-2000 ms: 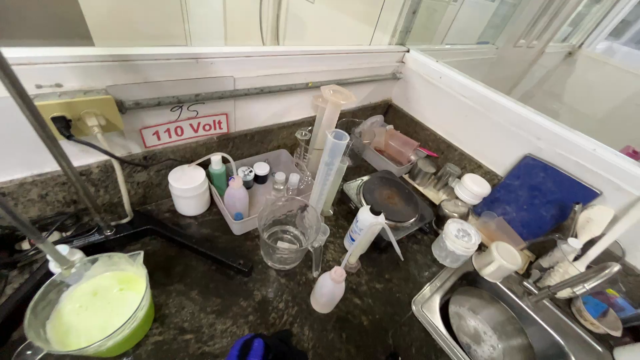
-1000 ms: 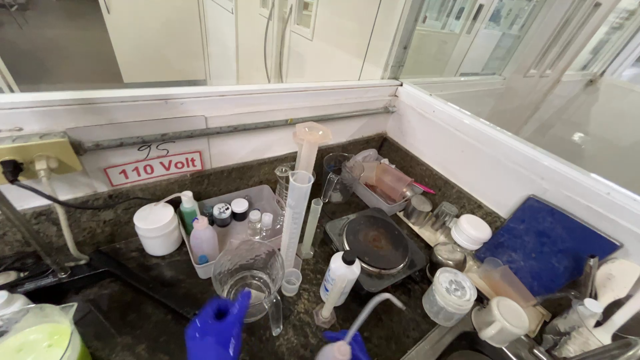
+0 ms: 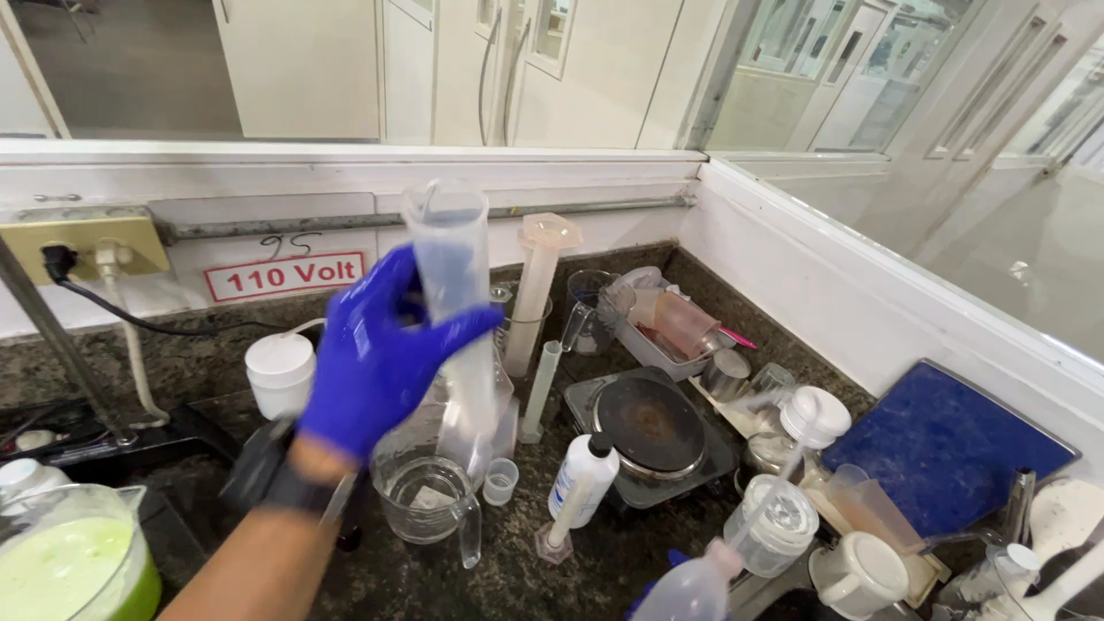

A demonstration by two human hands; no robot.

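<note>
My left hand [image 3: 379,345], in a blue glove, grips a tall plastic measuring cylinder [image 3: 457,285] around its upper part, above the counter. Below it stands a clear plastic jug [image 3: 423,509] with a small plastic cup [image 3: 500,480] beside its handle. At the bottom edge, my right hand [image 3: 642,595] shows only as bits of blue glove behind a squeeze wash bottle [image 3: 686,591], which it holds. Between the hands stand a white bottle with a black cap [image 3: 585,479] and a small measuring cylinder [image 3: 565,522].
An electric hot plate [image 3: 651,423] lies right of centre. Behind it are a plastic basin [image 3: 664,341] of labware and another tall cylinder [image 3: 530,302]. Cups and jars line the right, near a blue board [image 3: 949,448]. A beaker of green foamy liquid [image 3: 78,552] stands at lower left.
My left hand has risen and taken hold of the tall cylinder, which stood beside the jug before. The wash bottle, on the counter two seconds ago, is now in my right hand.
</note>
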